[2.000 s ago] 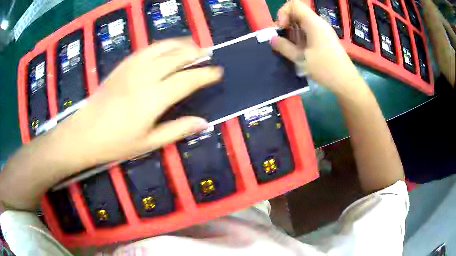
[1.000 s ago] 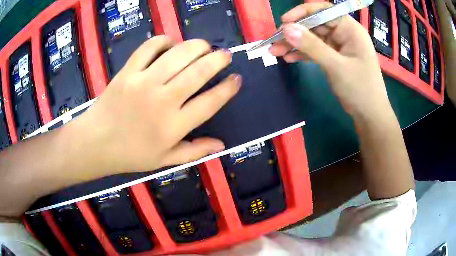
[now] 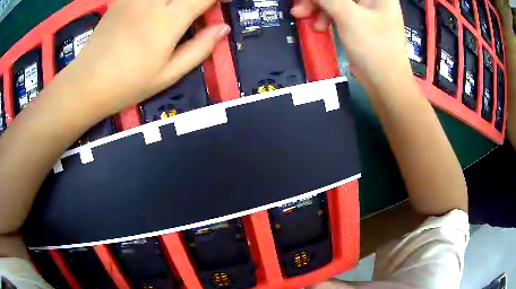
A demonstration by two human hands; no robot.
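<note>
A wide black strip [image 3: 198,169] with white edges lies across the red foam tray [image 3: 345,226]; small white stickers [image 3: 202,119] sit along its upper edge. Open-backed phones [image 3: 269,48] lie in the tray pockets above and below the strip. My left hand [image 3: 141,45] is over the upper row at the top left, fingers apart, its upper fingers cut off by the frame. My right hand [image 3: 356,28] is at the top edge beside the upper end of a phone, partly cut off. No tweezers show; what its fingers hold cannot be seen.
A second red tray [image 3: 452,107] with phones stands at the right on the dark green mat [image 3: 373,152]. Part of another person's arm [image 3: 505,51] shows at the far right edge. My pale sleeve [image 3: 421,248] is at the lower right.
Both hands have moved up, off the black strip, to the upper row of phones. The strip and its stickers are now uncovered. The tweezers, earlier in my right hand, are out of sight.
</note>
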